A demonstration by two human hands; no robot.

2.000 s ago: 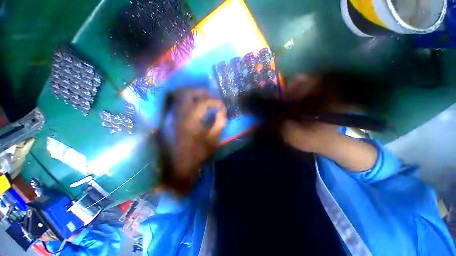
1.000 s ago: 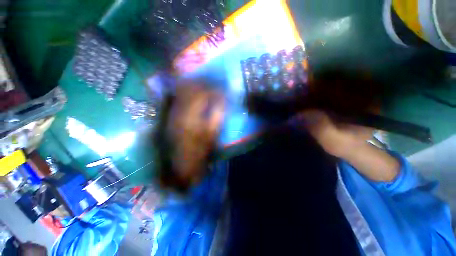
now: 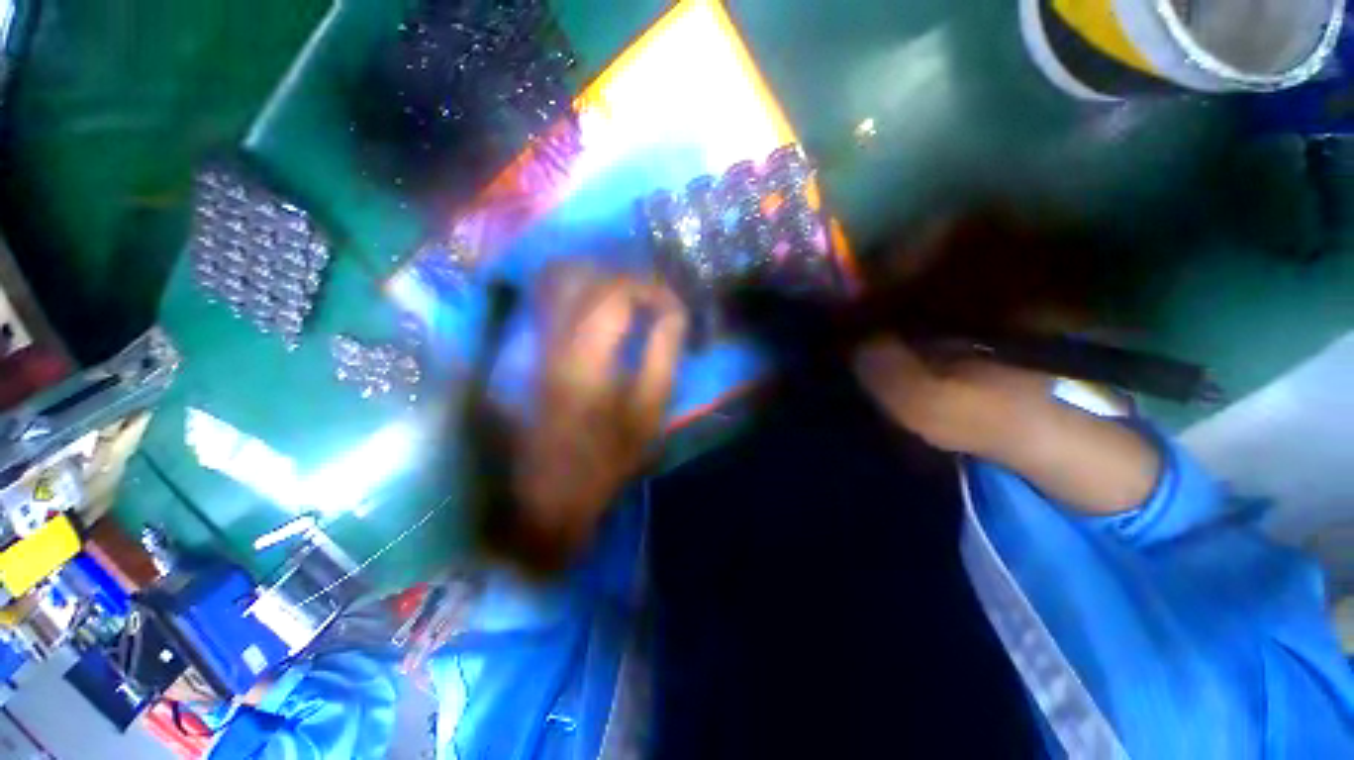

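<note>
The dark component panel [image 3: 735, 215] with rows of small round parts lies on the glaring, orange-edged mat [image 3: 676, 97]. My left hand [image 3: 587, 401] is blurred over the mat's near left part, left of the panel, its fingers bent; whether it holds a small part cannot be told. My right hand [image 3: 928, 349] is at the panel's near right corner, dark and blurred, with a long black pen-like tool [image 3: 1129, 365] in it, its rear end pointing right. The tool's tip is hidden in the blur.
A dark, spiky heap of loose components [image 3: 460, 97] lies beyond the mat. A second grey panel [image 3: 256, 253] and a small silvery cluster [image 3: 376, 365] lie at left. A white, yellow and black tub [image 3: 1091, 45] stands at top right. A blue box [image 3: 216, 616] is at lower left.
The whole view has shifted and swung back since one second ago. My left hand stays beside the panel with its fingers slightly changed. My right hand still has the black tool.
</note>
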